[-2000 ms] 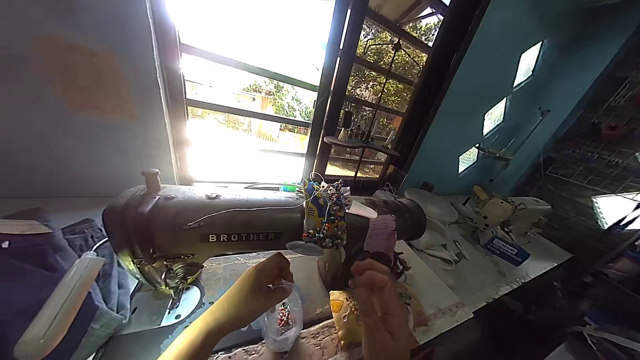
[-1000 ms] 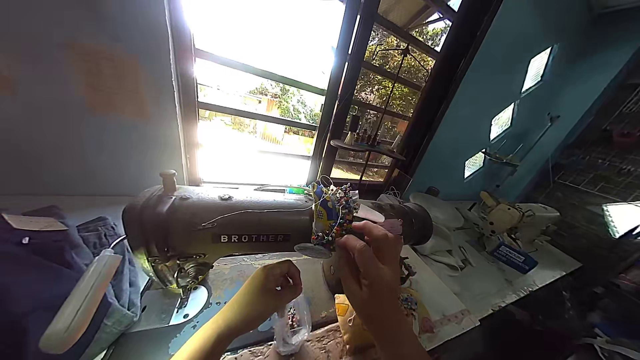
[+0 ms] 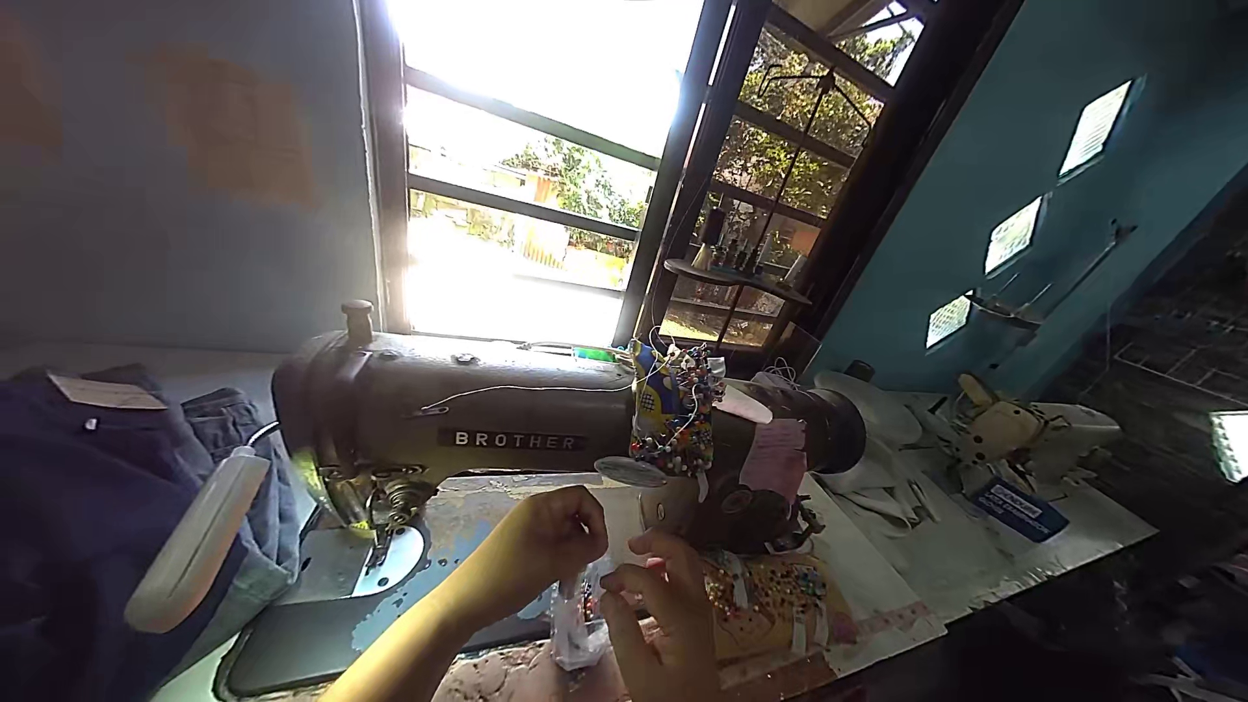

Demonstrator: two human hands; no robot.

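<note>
My left hand is raised over the sewing machine bed, thumb and fingertips drawn together; whether something tiny is between them cannot be made out. Facing it, my right hand has bent, partly spread fingers, and any small item at its fingertips is too small to tell. Below and between both hands is a clear plastic bag with colourful beads or pin heads inside. A patterned pincushion full of colourful ball-head pins hangs on the arm of the Brother sewing machine. More such pins stick in a yellowish cushion right of my right hand.
Dark blue jeans lie at the left, beside a pale elongated lamp. A second sewing machine and a blue box stand on the table at the right. A thread stand rises behind, near the barred window.
My right hand, at the hanging pincushion one second ago, has come down beside my left hand. The left hand stays over the machine bed.
</note>
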